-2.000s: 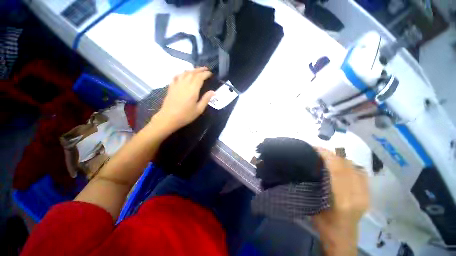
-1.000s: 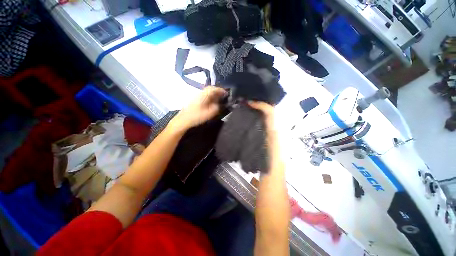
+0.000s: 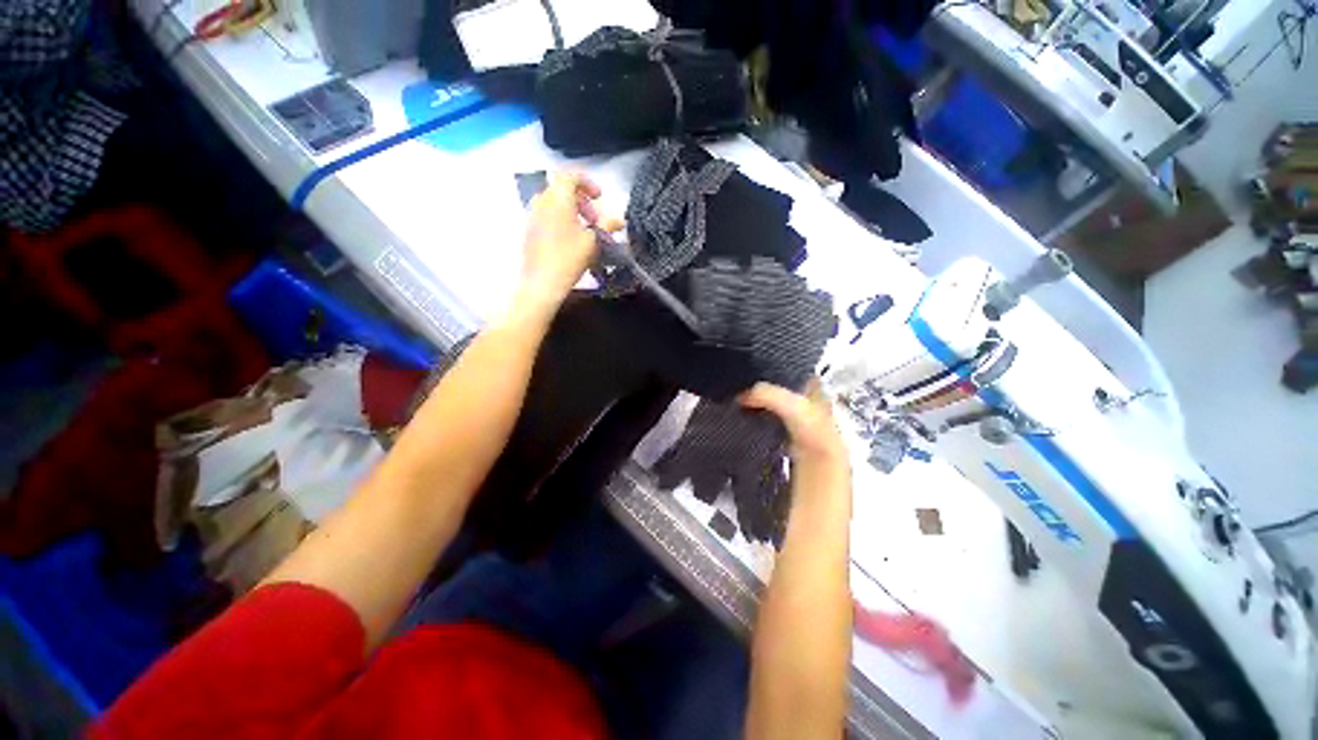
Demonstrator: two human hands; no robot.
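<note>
My left hand [image 3: 567,231] pinches a narrow grey fabric strip [image 3: 646,281], which runs down to the patterned bundle. My right hand [image 3: 798,419] holds the near side of the grey-patterned bundle of cut pieces [image 3: 763,321]; its fingers are partly hidden by cloth. Striped ends [image 3: 730,470] of the bundle fan out below that hand. A plain black stack [image 3: 578,379] lies under and left of the bundle and hangs over the table's front edge. A loose checked strip [image 3: 674,210] lies crumpled just beyond the bundle.
The JACK sewing machine [image 3: 1034,502] stands close right of the bundle. A tied dark bundle [image 3: 643,94] lies at the far side. A pink scrap [image 3: 916,645] is near the front edge [image 3: 677,536]. A blue bin [image 3: 268,311] with cloth is at left.
My left hand has moved up and away, drawing the strip out. The bundle in my right hand now lies spread with its patterned face showing, a little farther right.
</note>
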